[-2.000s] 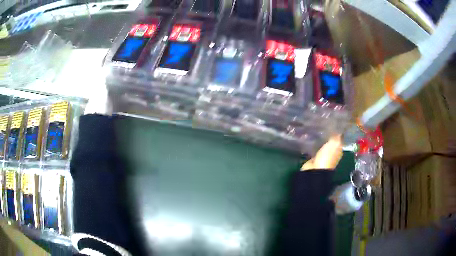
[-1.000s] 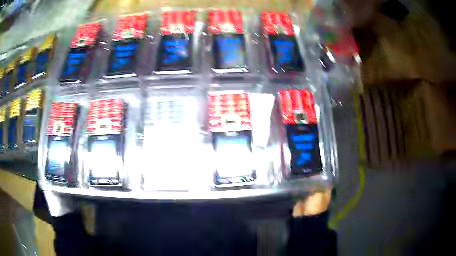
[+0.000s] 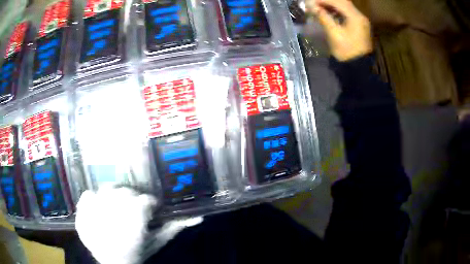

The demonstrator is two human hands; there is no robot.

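Observation:
A clear blister tray [image 3: 304,103] with two rows of pockets fills the left and middle. It holds red-keyed phones [image 3: 183,165] with dark screens and blue characters. The near-row pocket left of this phone is washed out by white glare. My left hand [image 3: 114,224], in a white glove, is at the tray's near edge below that pocket; its fingertips lie over the edge and its fingers are blurred. My right hand [image 3: 350,33] is bare, off the tray beyond its right side, with fingers curled by a small dark item I cannot make out.
A dark and clear object, perhaps a bottle top [image 3: 299,10], is beside the tray's upper right corner. Brown cartons [image 3: 422,62] stand at the upper right. Grey floor [image 3: 438,134] shows on the right. A tan surface [image 3: 41,252] shows at the lower left.
The tray came in over the green bench, then shifted left and closer in view. My right hand left its near right corner and moved up. My gloved left hand moved from the left corner along the near edge.

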